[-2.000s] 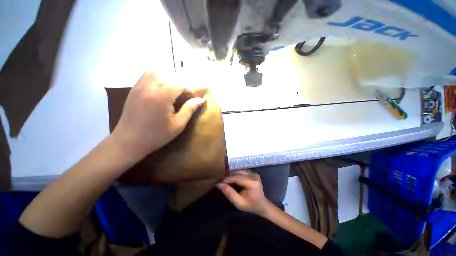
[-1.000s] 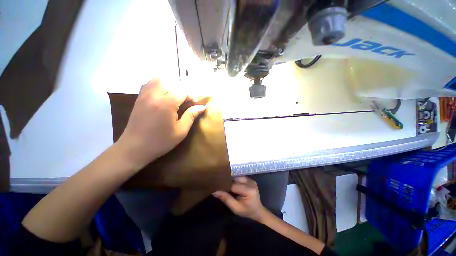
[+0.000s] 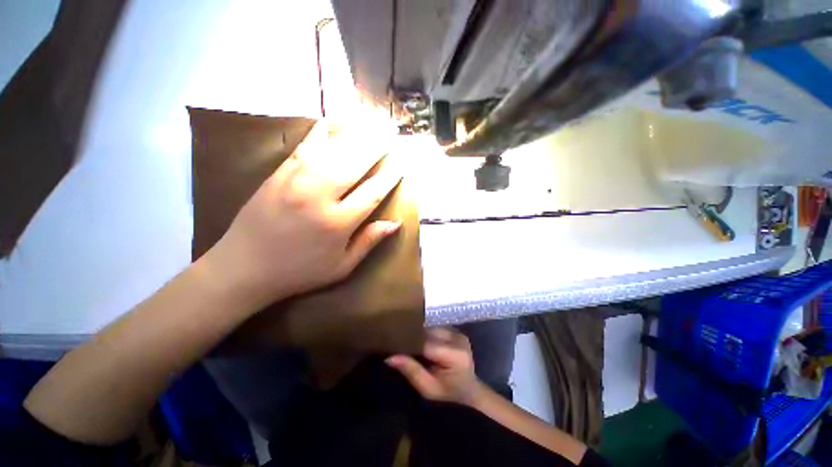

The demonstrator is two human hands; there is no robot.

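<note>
A brown fabric panel [image 3: 365,310] lies on the white table left of and below the needle area and hangs over the front edge toward my lap. My left hand [image 3: 315,214] lies flat on the panel, fingers spread, fingertips in the lamp glare by the presser foot [image 3: 412,117]. My right hand [image 3: 442,365] is below the table edge and pinches the panel's lower right corner between thumb and fingers. The glare hides where the cloth meets the needle. The sewing machine [image 3: 602,64] stands above.
Another brown piece [image 3: 55,119] lies at the far left. Yellow-green snips [image 3: 713,223] and a small parts tray [image 3: 775,219] are at the table's right. A blue crate [image 3: 712,347] stands at the lower right, beside hanging brown cloth [image 3: 575,374].
The panel's upper left part now reaches farther up the table. My left hand has flattened, fingers spreading and reaching up and right. My right hand stays near the lower corner. The camera view has shifted.
</note>
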